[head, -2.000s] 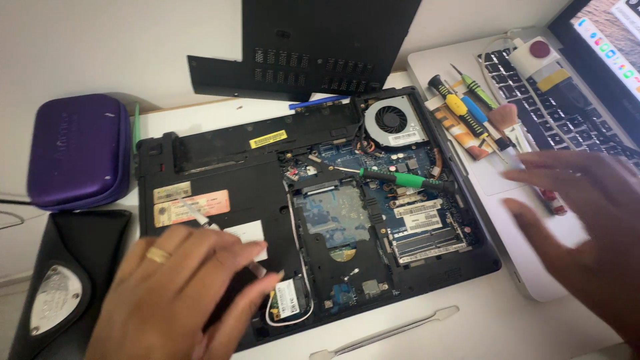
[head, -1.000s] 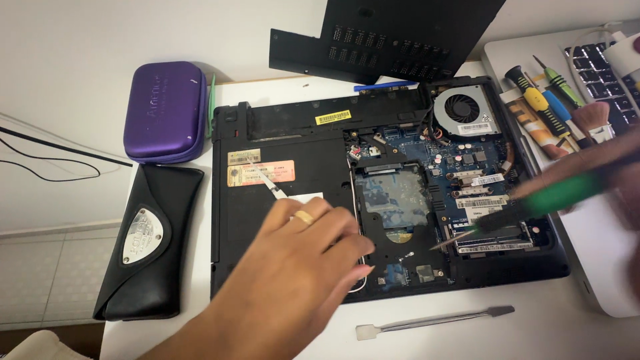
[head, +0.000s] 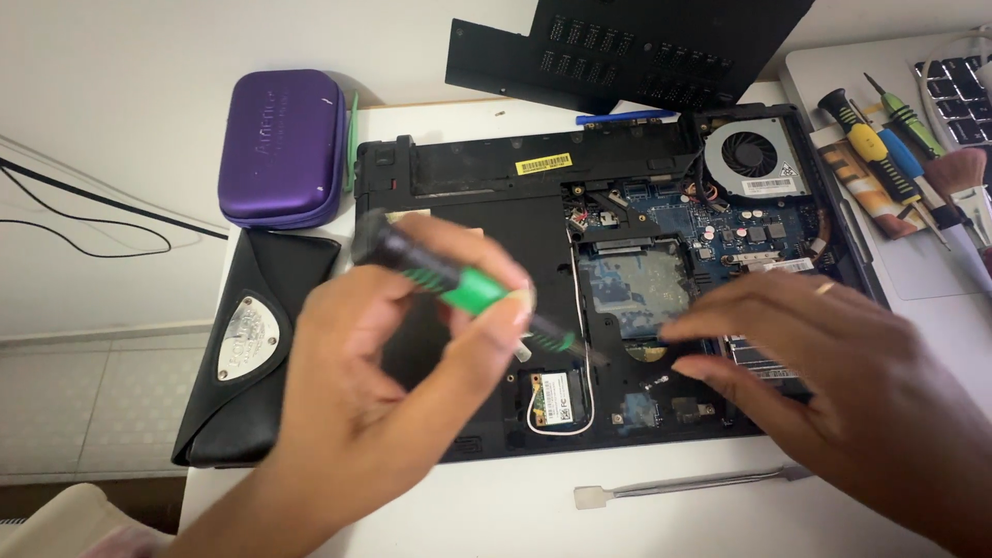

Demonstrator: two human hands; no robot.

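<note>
An opened laptop base (head: 496, 256) lies underside up on the white table, its blue circuit board (head: 744, 225) and cooling fan (head: 745, 153) exposed. My left hand (head: 403, 349) holds a green and black screwdriver (head: 473, 291) above the laptop's left part, its blurred tip pointing down right toward the open bay. Over the right part of the bay is my right hand (head: 790, 364), thumb and fingers apart, with nothing visible between them. A wireless card (head: 554, 399) with a white cable looped round it sits below the screwdriver's tip. Part of the memory modules (head: 763, 360) is hidden behind my right hand.
A metal spudger (head: 690, 484) lies in front. At left are a purple zip case (head: 283, 147) and a black glasses case (head: 260, 333). The black bottom cover (head: 620, 46) and a blue pry tool (head: 624, 118) are behind. Screwdrivers (head: 872, 147) and a brush (head: 957, 170) rest on a silver laptop (head: 914, 279).
The green screwdriver lay on the circuit board two seconds ago, then was at the right; my left hand holds it now. My right hand has come over the bay.
</note>
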